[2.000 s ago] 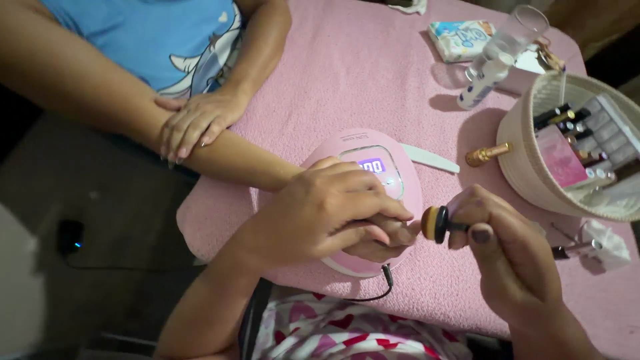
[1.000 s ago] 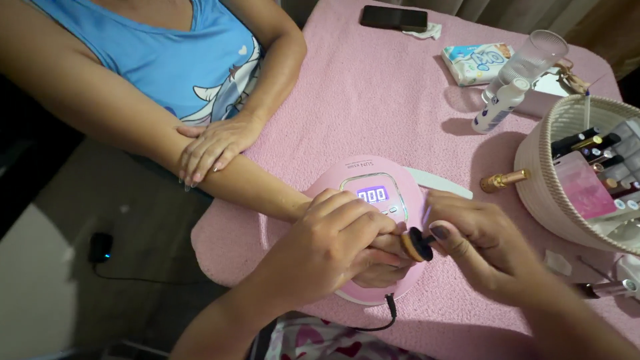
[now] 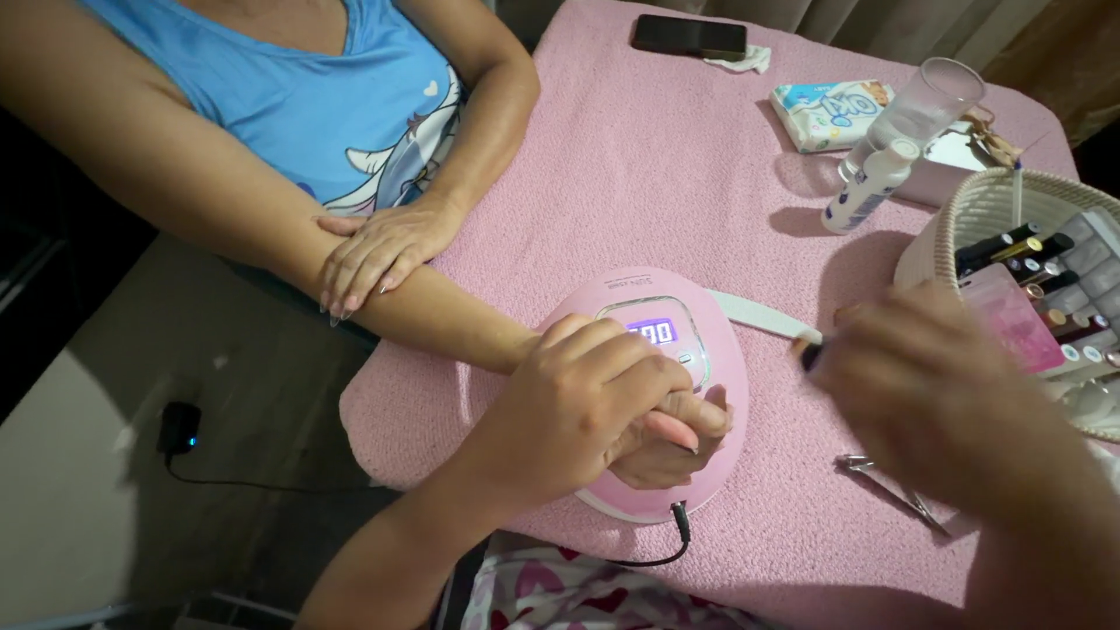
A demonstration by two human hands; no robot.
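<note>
My left hand (image 3: 595,402) is closed around the fingers of another person's hand (image 3: 665,455), on top of a pink nail lamp (image 3: 726,350) with a lit display. To the right, my right hand (image 3: 927,394) is raised and blurred by motion. A dark-handled round brush (image 3: 810,353) shows only in part at its fingertips. Under the lamp's right edge lies a white nail file (image 3: 763,317). The other person's second hand (image 3: 385,254) rests on their own outstretched forearm (image 3: 446,324). Metal nippers (image 3: 892,494) lie on the pink towel below my right hand.
A woven basket (image 3: 927,236) of nail polish bottles stands at the right. Behind it are a white bottle (image 3: 871,188), a clear glass (image 3: 927,105), a wipes pack (image 3: 827,114) and a box. A phone (image 3: 689,37) lies at the far edge. The lamp's cable (image 3: 681,534) runs off the near edge.
My right hand has moved away to the right from the other person's fingers, where the round brush touched or nearly touched them. My left hand still holds those fingers.
</note>
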